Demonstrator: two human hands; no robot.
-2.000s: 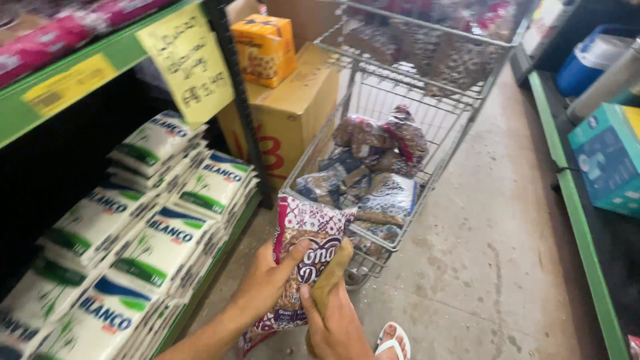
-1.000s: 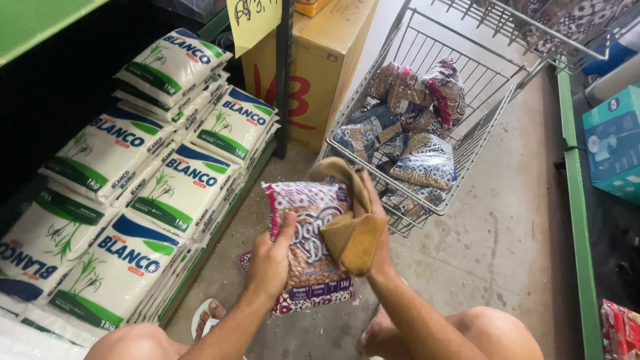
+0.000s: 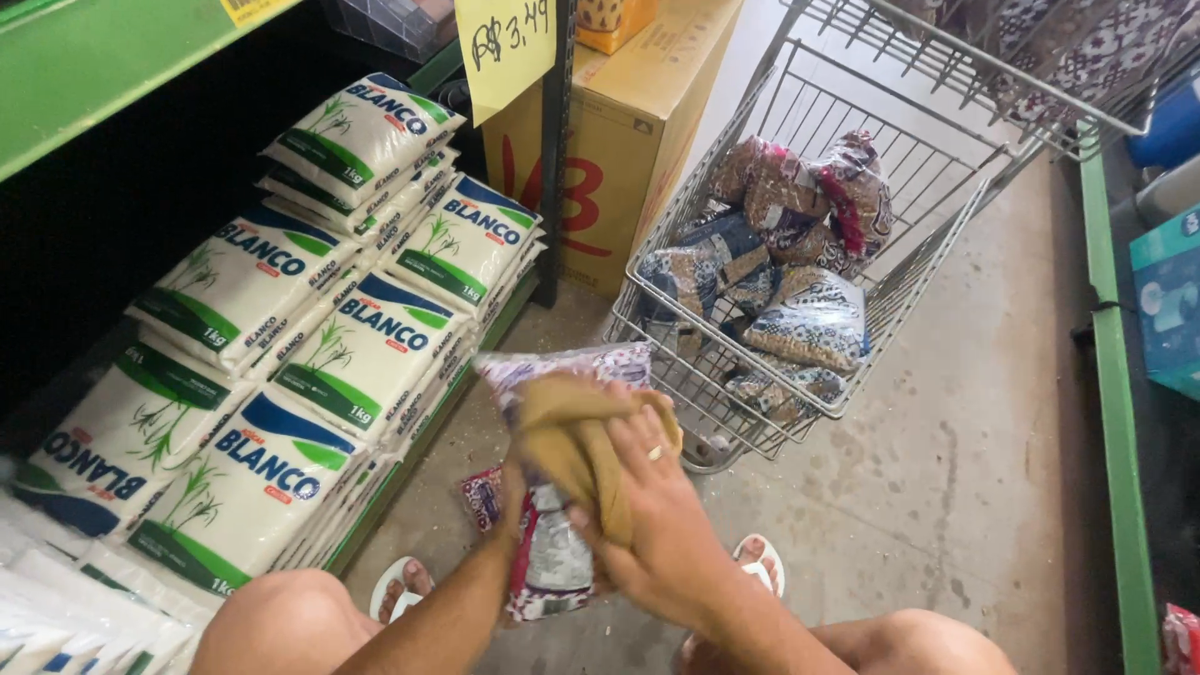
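Note:
A plastic bag of beans [image 3: 553,553] with a maroon and white pattern is between my hands, above the floor. My right hand [image 3: 647,478], with a ring on one finger, presses a mustard-yellow cloth [image 3: 572,436] against the bag. Blurred and partly behind the cloth, my left hand [image 3: 511,487] holds the bag's left side. Another patterned packet [image 3: 483,497] shows low down, just left of my left wrist. Beyond my hands, a wire shopping cart [image 3: 741,347] carries several bean bags [image 3: 811,319], some with blue print and some with maroon.
Sugar bags [image 3: 370,347] lie stacked on the low shelf at left. A cardboard box [image 3: 609,141] stands behind the shelf post [image 3: 560,159], with a yellow price sign [image 3: 506,52] above. A green shelf edge [image 3: 1116,403] runs along the right. My sandalled feet are on the floor.
The cloth, beside the bag's upper right a second ago, now lies across its front. My right hand has moved left over the bag with it. The bag's print is now largely covered.

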